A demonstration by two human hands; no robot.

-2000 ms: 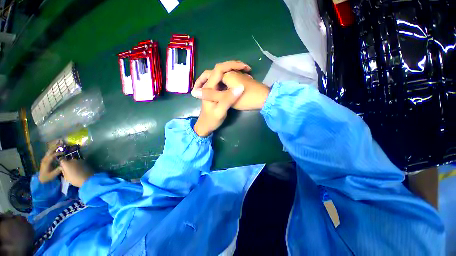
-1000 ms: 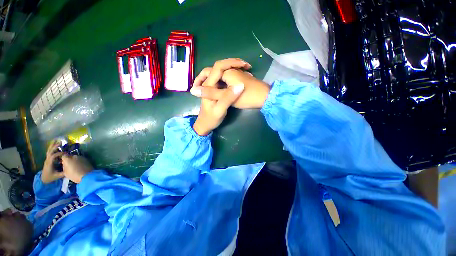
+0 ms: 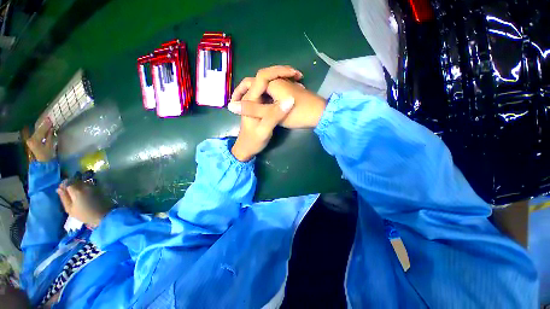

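Note:
My left hand point(image 3: 256, 129) and my right hand point(image 3: 297, 104) are clasped together over the green bench, fingers interlocked. No object shows in them; the space between the palms is hidden. Left of my hands, a stack of phone housings point(image 3: 212, 89) with red rims and white faces lies on the bench, close to my fingertips. Further left is a second, overlapping group of the same housings point(image 3: 170, 96), slightly fanned. Each top face has a dark window in its upper part.
A glossy black blister tray point(image 3: 470, 90) fills the right, with a red part point(image 3: 421, 10) at its top edge. Crumpled white sheets point(image 3: 360, 73) lie beside it. At left are a gridded tray point(image 3: 71, 101), a yellow patch point(image 3: 94, 160) and a neighbouring worker's hands point(image 3: 84, 202).
My hands stay clasped. The housings sit slightly higher in the picture, and the white piece at the top edge has left view. One neighbour's hand has moved up to the gridded tray.

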